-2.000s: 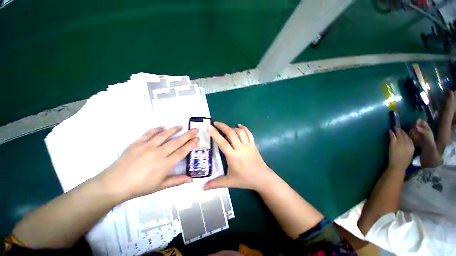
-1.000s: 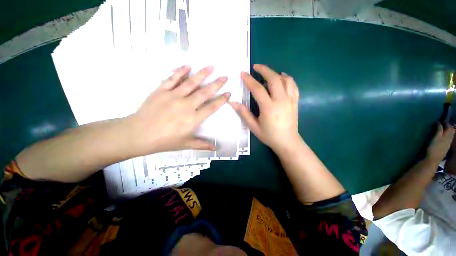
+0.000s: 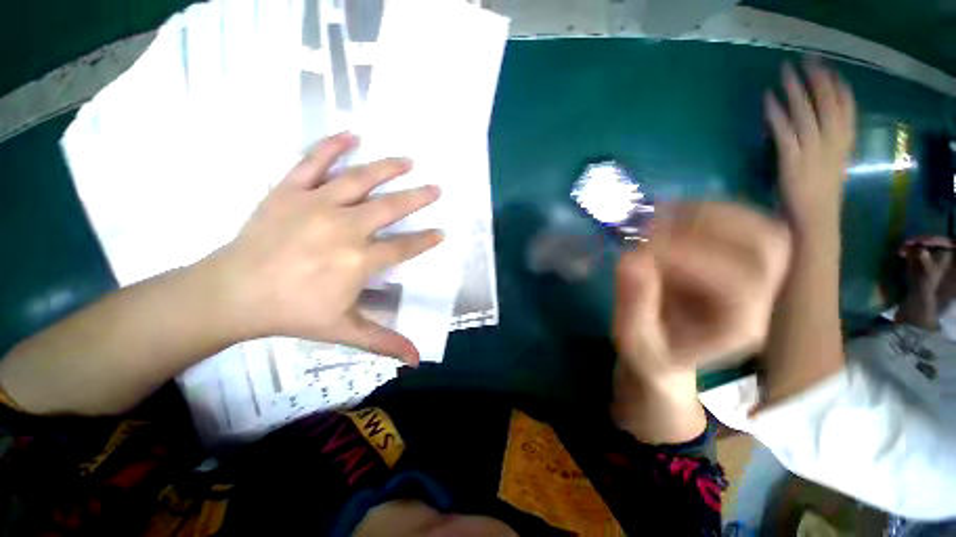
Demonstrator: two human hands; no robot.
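Observation:
A stack of white die-cut sticker sheets (image 3: 252, 105) lies fanned at the left, with grey patches and strips showing between the white areas. My left hand (image 3: 330, 246) lies palm down on it with fingers spread, holding nothing. My right hand (image 3: 708, 283) is motion-blurred over the green bench, right of the sheets. At its fingertips is a phone body (image 3: 613, 196), glaring white at its far end and patterned violet-dark near my fingers. Its lower part is hidden by my hand. The grip details are blurred.
A neighbouring worker's hand and forearm (image 3: 816, 157) reach across the bench just right of my right hand. Farther right are a yellow strip (image 3: 900, 157) and another person's hand (image 3: 926, 267). A pale rail (image 3: 671, 19) runs along the far edge.
My right hand has left the sheets and moved right, now with the phone body. My left hand has shifted slightly left. The upper sheets sit at a new angle. The neighbour's arm has reached forward.

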